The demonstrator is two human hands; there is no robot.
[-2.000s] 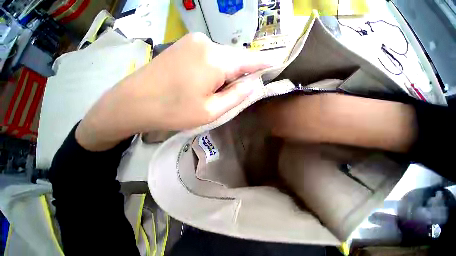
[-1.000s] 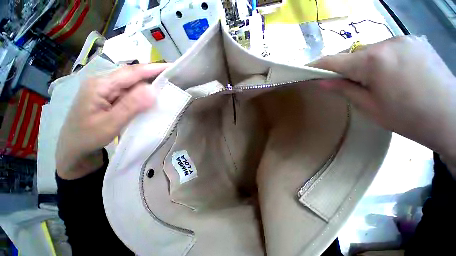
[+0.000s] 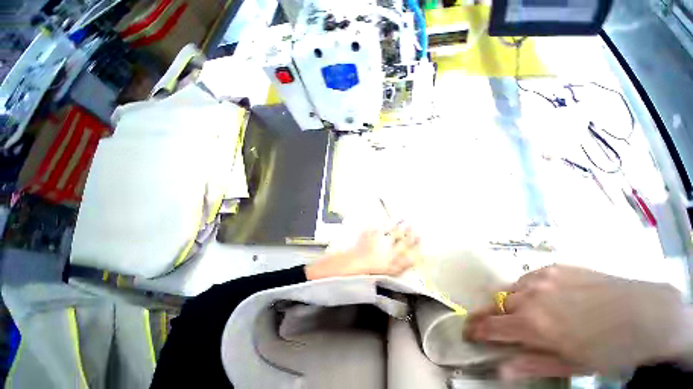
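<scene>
The beige bag (image 3: 334,293) lies at the bottom centre, its mouth open toward me and its lower part cut off by the frame. Its inside is taupe and dark, and a yellow strip shows on its outer right side. My left hand (image 3: 381,252) is beyond the bag's far rim, over the table edge; the rim partly hides it, so its grip is unclear. My right hand (image 3: 566,323) is blurred, with its fingers on fabric at the bag's right side. A small yellow band shows on one finger.
The white machine head (image 3: 342,72) stands at the top centre beside a dark metal plate (image 3: 285,175). Stacked beige pieces (image 3: 144,190) lie left. Thin cables and a red-handled tool (image 3: 643,207) lie right. A black-framed panel (image 3: 551,17) hangs at the upper right.
The bag has moved down toward me, and its mouth is less spread. My left hand has left the left rim and is beyond the bag. My right hand is lower. More table shows.
</scene>
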